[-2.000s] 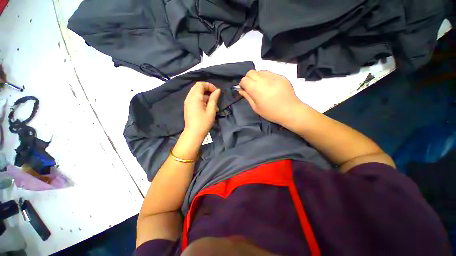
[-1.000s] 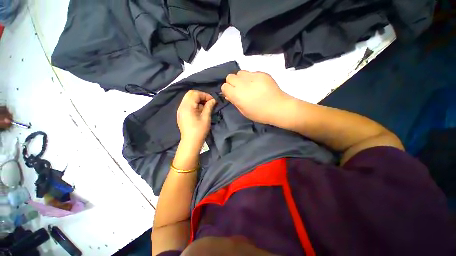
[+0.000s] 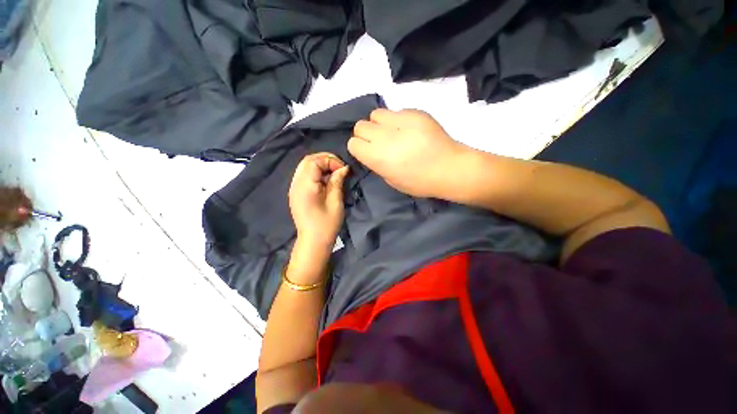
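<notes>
A dark grey skirt (image 3: 250, 194) lies bunched on the white table against my front, with its smoother grey lining (image 3: 420, 230) nearest my apron. My left hand (image 3: 317, 194) pinches the skirt's cloth between thumb and fingertips. My right hand (image 3: 400, 149) is closed in a fist just right of it, at the cloth's upper part; whether it holds a tool is hidden. A small white care label (image 3: 339, 242) shows beside my left wrist.
More dark grey skirts lie at the back, one left (image 3: 162, 81) and a pile right (image 3: 517, 40). At the left are a black cord loop (image 3: 71, 251), dark blue-black scraps, a pink packet (image 3: 133, 368) with a gold-yellow lump, and clear plastic bottles. Table edge and blue floor lie right.
The view has shifted, bringing more of the left-side items in. My right hand has come closer to my left, and the metal glint at its fingertips no longer shows. My left hand still pinches the cloth.
</notes>
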